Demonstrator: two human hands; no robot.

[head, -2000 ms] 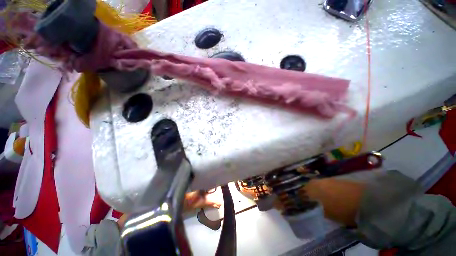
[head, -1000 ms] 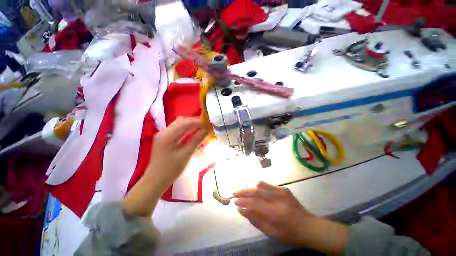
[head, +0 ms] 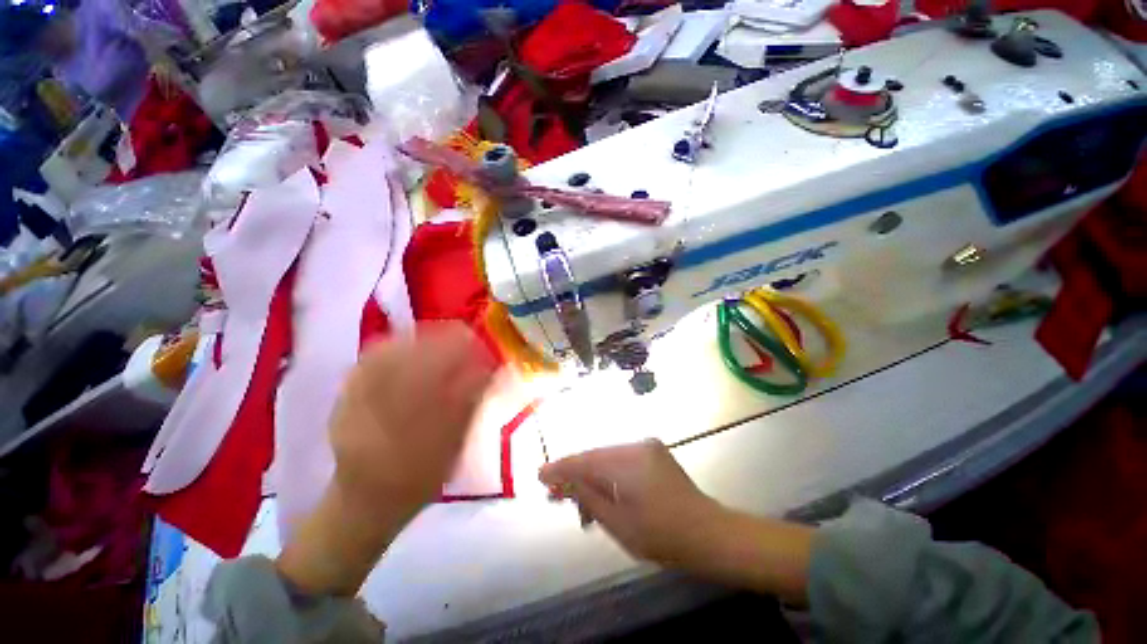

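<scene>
A white sewing machine (head: 805,214) with a blue stripe stands across the table, its lamp glaring at the needle area. A pale piece edged in red (head: 482,455) lies left of the needle. My left hand (head: 409,396) is blurred over the red fabric (head: 443,274) beside the machine head; its fingertips are unclear. My right hand (head: 635,498) is right of the lit spot, low over the table, fingers bent and together; glare hides whether they hold anything. Scissors with green and yellow loops (head: 780,342) lie under the machine arm.
Long pale panels (head: 330,296) lie over red pieces (head: 239,497) at the left. A pink rag (head: 585,201) and yellow threads (head: 491,296) hang on the machine head. A thread cone (head: 161,361) is at far left. Plastic and fabric heaps lie behind.
The view has pulled back from close over the machine head and shifted slightly. My left hand has moved lower and blurred. My right hand has drawn its fingers together near the lit spot.
</scene>
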